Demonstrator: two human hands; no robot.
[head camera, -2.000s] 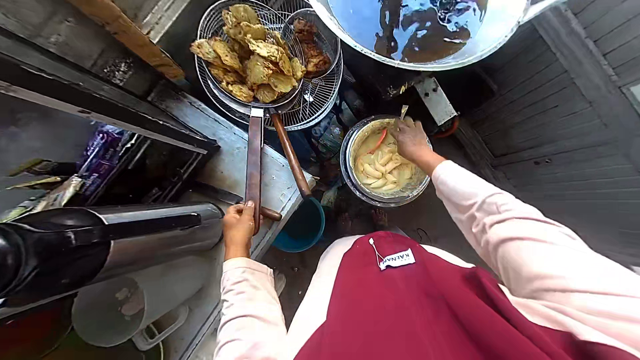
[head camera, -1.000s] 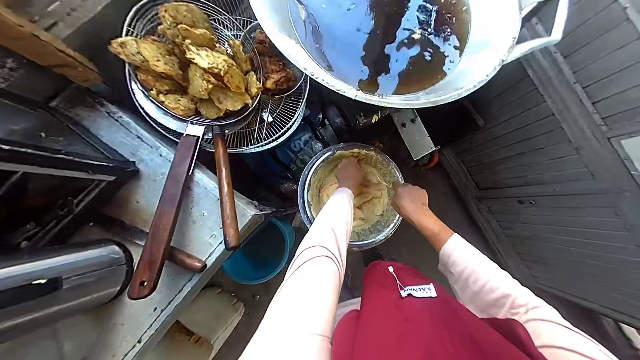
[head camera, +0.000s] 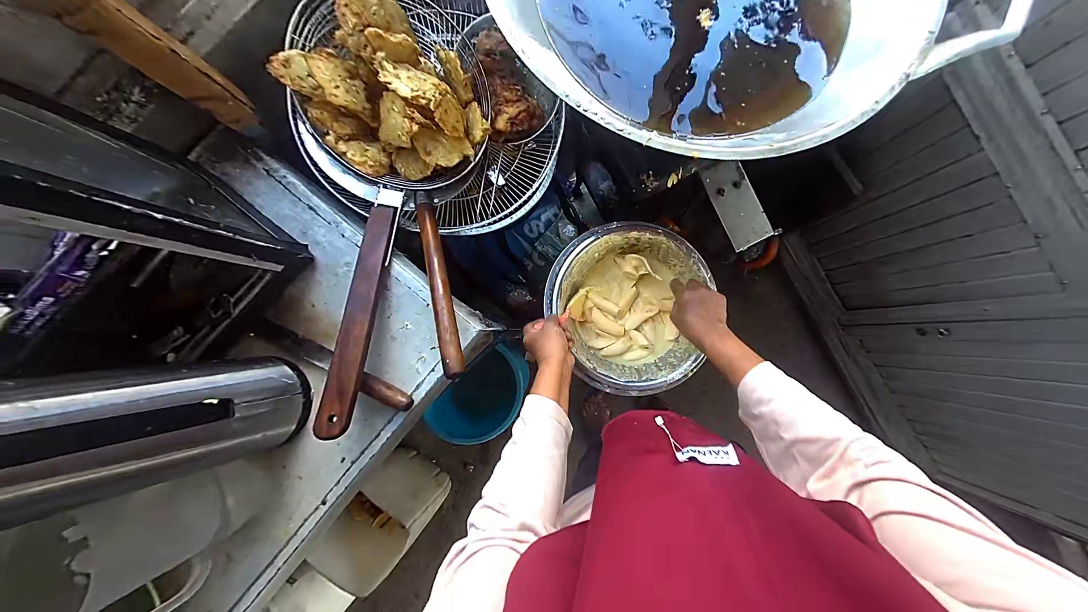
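Note:
A metal bowl holds thick pale batter with several coated slices in it. On its left side, my left hand is closed at the rim, with a bit of something red by its fingertips. My right hand reaches over the right rim, fingertips at the batter; what they touch is hidden. Up left, fried fritters are heaped in a wire strainer with a wooden handle. Darker fried pieces lie in a second strainer beside it, also wooden-handled.
A large pan of dark oil stands above the bowl, its loop handle to the right. A metal counter runs along the left, bearing a steel cylinder. Below its edge is a teal bucket. A grey slatted wooden wall is at right.
My left hand, on the strainer's handle two seconds ago and inside the bowl one second ago, is now at the bowl's left rim. My right hand has shifted from the right rim inward over the batter.

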